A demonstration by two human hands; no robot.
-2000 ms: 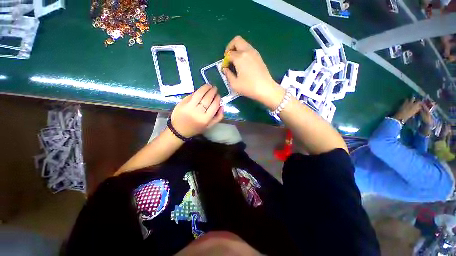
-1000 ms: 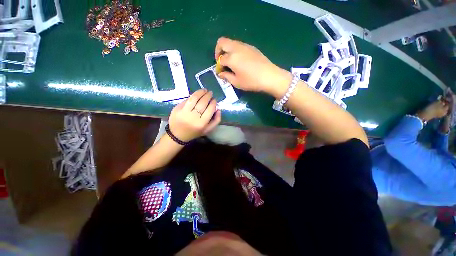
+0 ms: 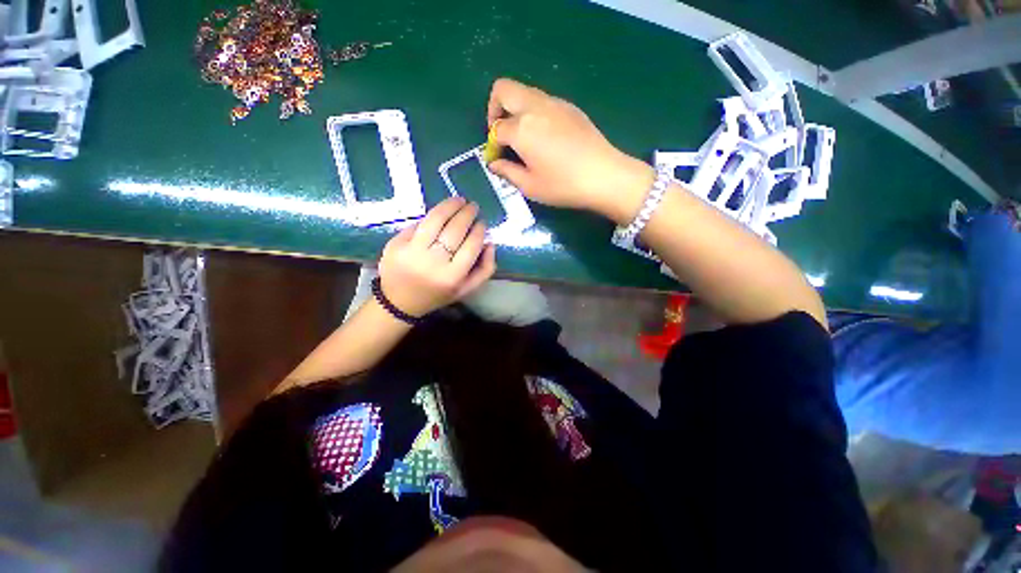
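Note:
A white front housing [image 3: 515,208] with a large window lies on the green bench, slightly turned, between my hands. My left hand [image 3: 434,257] holds its near left end with the fingertips. My right hand [image 3: 554,151] is over its far right part, thumb and finger pinched at the yellow finger cot [image 3: 492,142]. Whether a tiny part is between these fingertips cannot be seen. The stacked housings [image 3: 403,168], looking like one thick frame, lie just left of it. The heap of tiny coppery metal contacts [image 3: 260,56] lies further back left.
Loose white housings [image 3: 748,168] lie in a pile right of my right forearm. More housings [image 3: 50,112] lie at the far left. An open brown carton [image 3: 78,336] with white parts stands below the bench edge. A pale rail [image 3: 717,34] runs behind; a person's blue sleeve [image 3: 940,369] is at right.
The view has shifted, so the bench things sit slightly differently in the picture. Both my hands stay at the same housing. The neighbour's blue-sleeved arm at right has moved.

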